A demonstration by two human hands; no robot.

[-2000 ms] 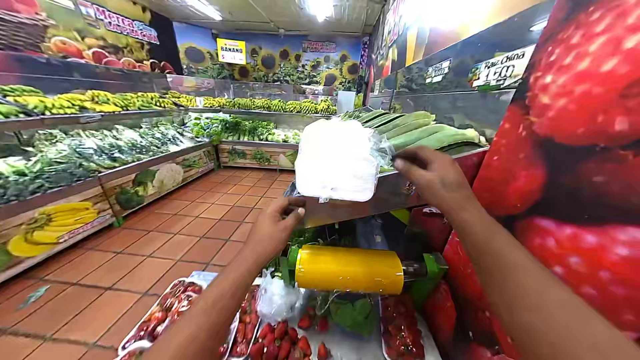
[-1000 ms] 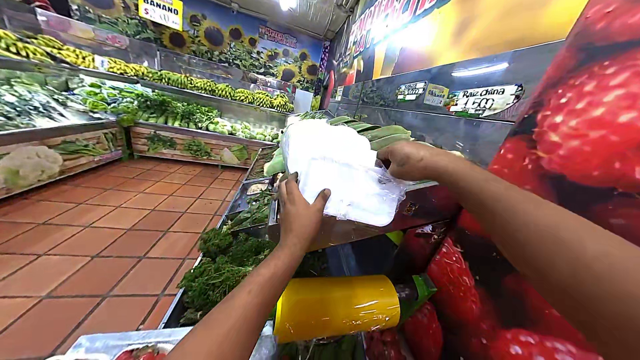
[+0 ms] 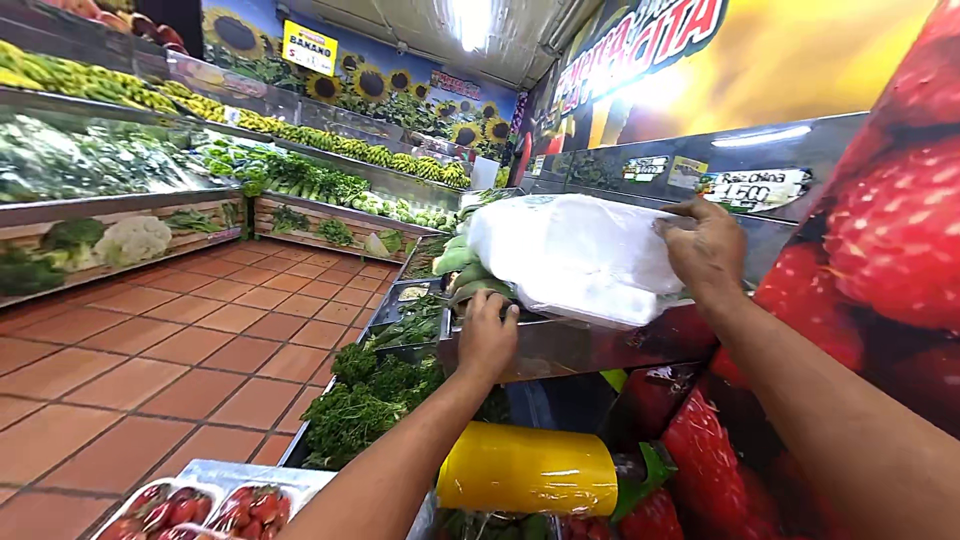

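Observation:
A bag of white foam trays (image 3: 577, 247) in clear plastic lies on green produce (image 3: 476, 277) on a raised metal shelf. My right hand (image 3: 705, 244) pinches the bag's right end between thumb and fingers. Near the bag's lower left, my left hand (image 3: 487, 330) rests its fingers at the produce and the shelf's front edge; what it grips, if anything, is hidden. Below the shelf is a yellow roll (image 3: 529, 469) with clear film around it. Packed strawberries (image 3: 251, 510) in white trays stand at the bottom left.
Curly parsley (image 3: 367, 405) fills a bin below my left hand. Banana shelves (image 3: 322, 139) and leafy-green displays (image 3: 277, 172) line the left and back. Tiled floor (image 3: 172, 352) spreads out at left. A wall panel with strawberry pictures (image 3: 900, 232) borders the right side.
The white bag has moved from upright in front of me onto the produce shelf. My left hand has left the bag and is at the shelf edge; my right hand remains on the bag.

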